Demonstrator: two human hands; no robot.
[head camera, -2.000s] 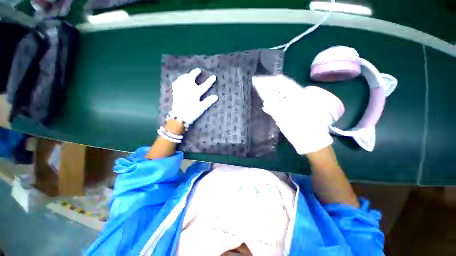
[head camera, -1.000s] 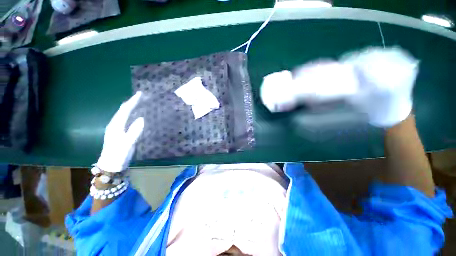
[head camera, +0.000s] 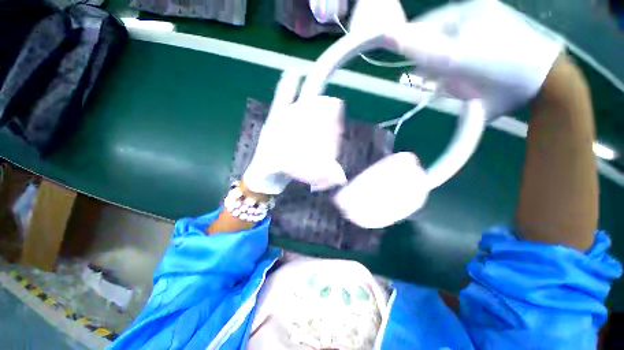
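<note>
White and pink cat-ear headphones (head camera: 383, 191) are held up over the bench, slightly blurred, with the ear cups hanging toward me. My right hand (head camera: 482, 58), in a white glove, grips the headband near the top right. My left hand (head camera: 274, 147), gloved, is at the left ear cup and seems to hold it; the cup hides most of its fingers. A dark grey patterned bag (head camera: 308, 222) lies flat on the green bench under the headphones, partly covered by them and my left hand. The white slip cannot be made out.
Black-grey bags (head camera: 51, 78) are piled at the left bench edge. A thin white cable (head camera: 414, 111) runs across the pale rail (head camera: 226, 57). Beyond it lie more grey bags (head camera: 195, 8) and part of another headset (head camera: 328, 8). A cardboard box (head camera: 48, 225) stands on the floor at left.
The headphones came off the bench at the right and are now raised over the grey bag. My left hand has moved from the bag's left edge to the left ear cup. The view has tilted.
</note>
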